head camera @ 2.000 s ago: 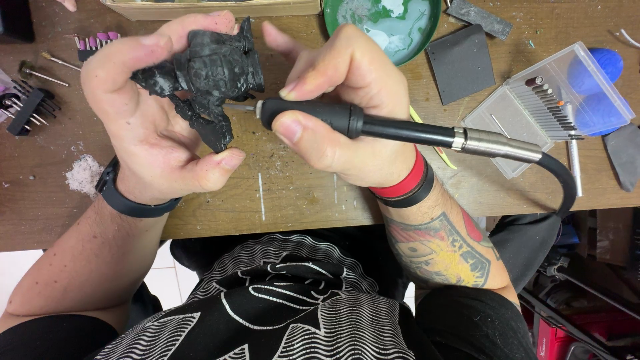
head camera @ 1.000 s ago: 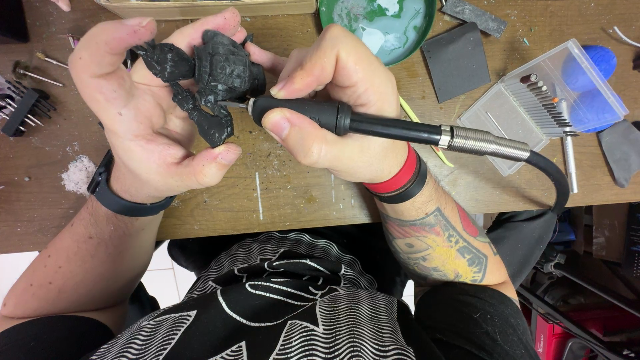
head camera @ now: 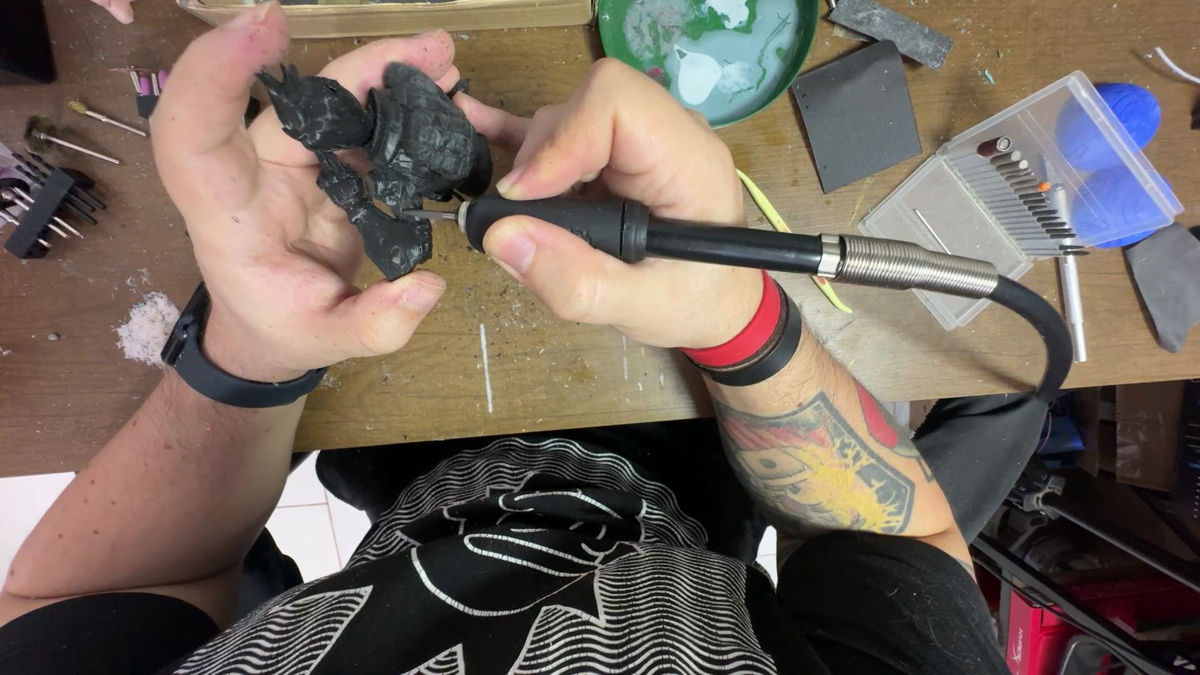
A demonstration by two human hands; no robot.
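Note:
My left hand (head camera: 281, 225) holds a dark, rough-textured figurine (head camera: 412, 141) above the table's front part, with the thumb at its lower end and the fingers behind it. My right hand (head camera: 619, 206) grips a black rotary tool handpiece (head camera: 562, 225) between thumb and index finger. A thin metal bit (head camera: 433, 215) points left from the handpiece and reaches the lower part of the figurine; whether its tip touches is hard to tell. From the handpiece a flexible shaft (head camera: 919, 265) with a metal spring runs right and bends down over the table edge.
A green dish (head camera: 802, 47) with cloudy liquid stands at the back. At right lie a dark square sheet (head camera: 858, 117), a clear case of bits (head camera: 994, 192) and blue rounded objects (head camera: 1116, 117). A black bit holder (head camera: 42, 211) and pale shavings (head camera: 145, 328) are at left.
The figurine has turned and tilted in my left hand, so that its parts show at a different angle. My right hand keeps its grip on the handpiece, with the bit still by the figurine.

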